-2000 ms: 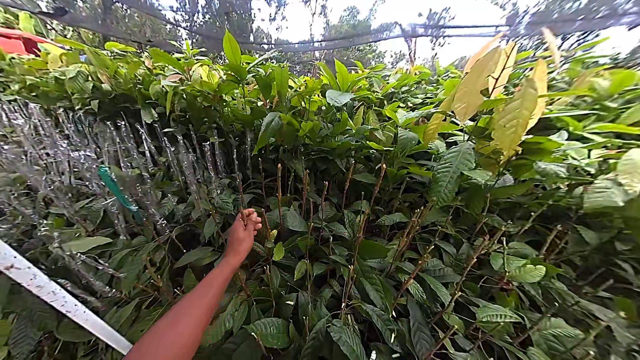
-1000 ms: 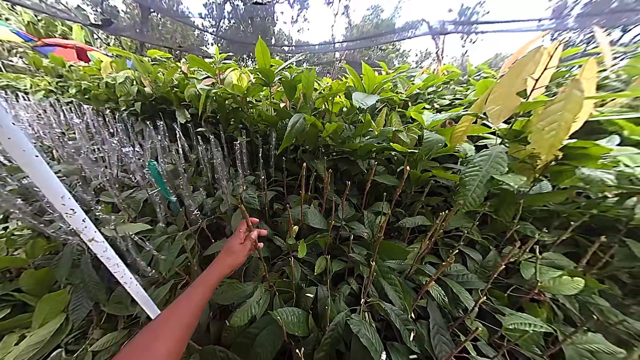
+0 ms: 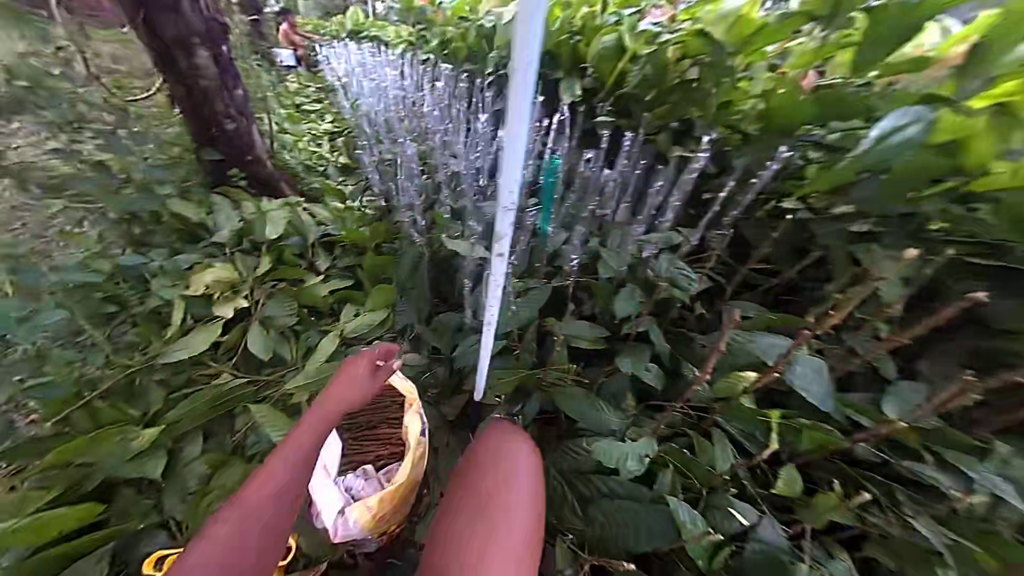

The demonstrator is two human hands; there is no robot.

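Observation:
My left hand (image 3: pixel 372 372) is at the upper rim of a yellow and white bag (image 3: pixel 414 432), its fingers bent close together; blur hides whether they grip the rim or some small thing. Inside the bag lie many thin brown sticks (image 3: pixel 374 428) in a bundle, with crumpled whitish plastic (image 3: pixel 364 482) below them. My right hand is out of view. Beyond the bag, seedling stems wrapped in clear plastic (image 3: pixel 408 152) stand in dense rows, and a green strip (image 3: pixel 550 192) hangs among them. Bare cut stems (image 3: pixel 716 352) rise from the leaves at the right.
A white pole (image 3: pixel 508 184) slants down before the wrapped stems. My bent knee (image 3: pixel 492 488) is right of the bag. Yellow handles (image 3: pixel 160 562) show at the bottom left. A tree trunk (image 3: pixel 212 104) leans at the upper left, and another person (image 3: pixel 292 36) is far behind.
The view has swung left and down. My left hand, earlier at an upright bare stem among the seedlings, is now at the bag's rim.

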